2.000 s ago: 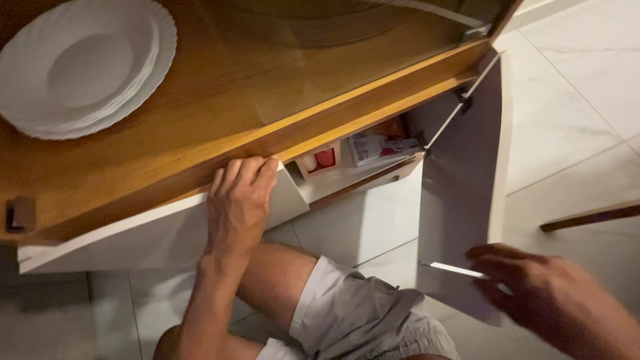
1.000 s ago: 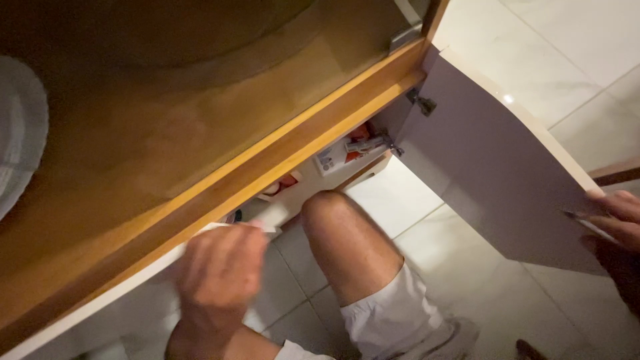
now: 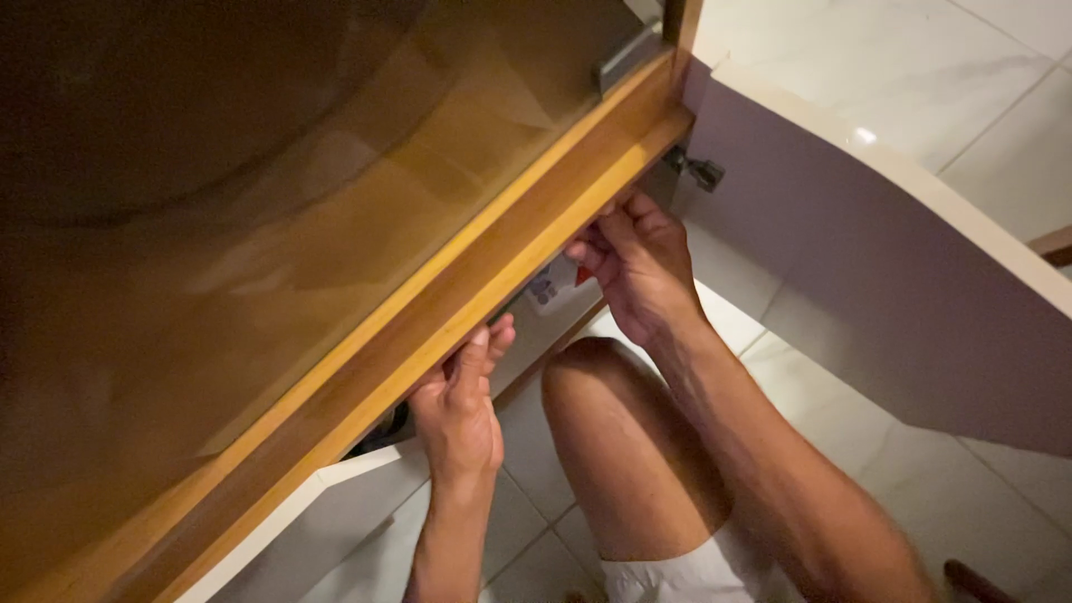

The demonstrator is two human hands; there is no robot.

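Both of my hands reach under the front edge of a wooden cabinet [image 3: 494, 285]. My left hand [image 3: 461, 402] is palm up at the middle of the edge, its thumb and a finger raised beside the wood; its other fingertips are hidden below it. Farther right, my right hand [image 3: 641, 260] has its fingers bent at the opening, and whatever they may hold is hidden. Between the hands, inside the compartment, a white packet with dark printing [image 3: 546, 286] and a small red item [image 3: 584, 275] partly show.
A pale cabinet door [image 3: 871, 251] with a metal hinge [image 3: 703, 173] stands open at the right. Another white door [image 3: 335, 511] is at the lower left. Smoked glass [image 3: 293, 209] covers the upper cabinet. My bent knee [image 3: 611, 402] is just below the opening, above the tiled floor.
My right hand has moved from the right door to the cabinet opening; the thin light object it held is out of sight. My left hand has gone from the left door's top to under the edge.
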